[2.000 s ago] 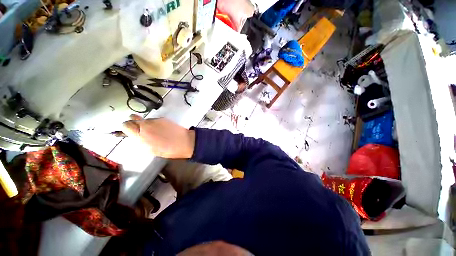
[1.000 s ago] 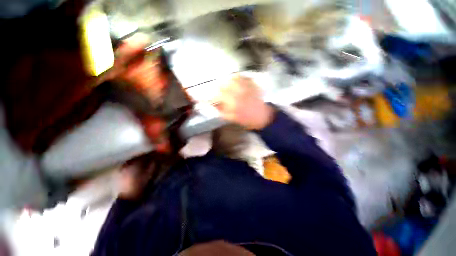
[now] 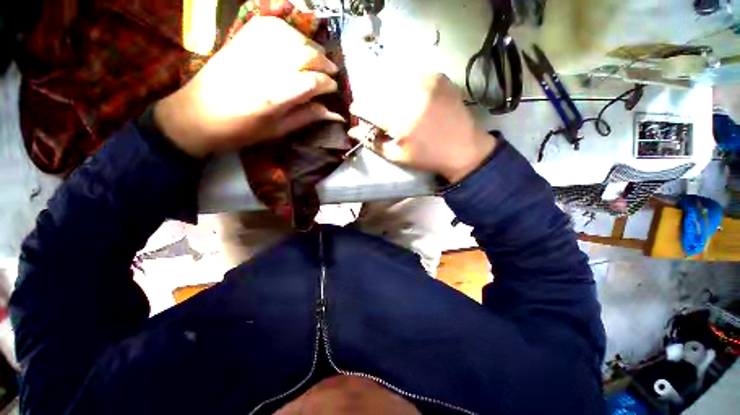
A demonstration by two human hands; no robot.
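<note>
The patterned garment fabric [image 3: 272,180], rust-red with plain dark lining [image 3: 318,154], lies at the table's front edge and hangs over it. My left hand [image 3: 255,85] lies on the garment and grips it, fingers pointing right. My right hand [image 3: 422,121] is at the garment's right edge, fingertips pinched on a small thin metallic item [image 3: 363,144] that I cannot identify. Small metal parts of the sewing machine [image 3: 349,8] show at the top edge, just beyond my hands.
Black-handled shears [image 3: 495,69] and a blue-purple tool [image 3: 556,93] with a dark cord lie right of my right hand. Farther right are a box of metal bits [image 3: 664,136], checked cloth [image 3: 625,180] and an orange bench [image 3: 718,235]. A red cloth heap [image 3: 97,69] lies left.
The view has swung left and now faces the garment. My left hand has come into clear view on the cloth. My right hand has moved from the bare table to the garment's edge.
</note>
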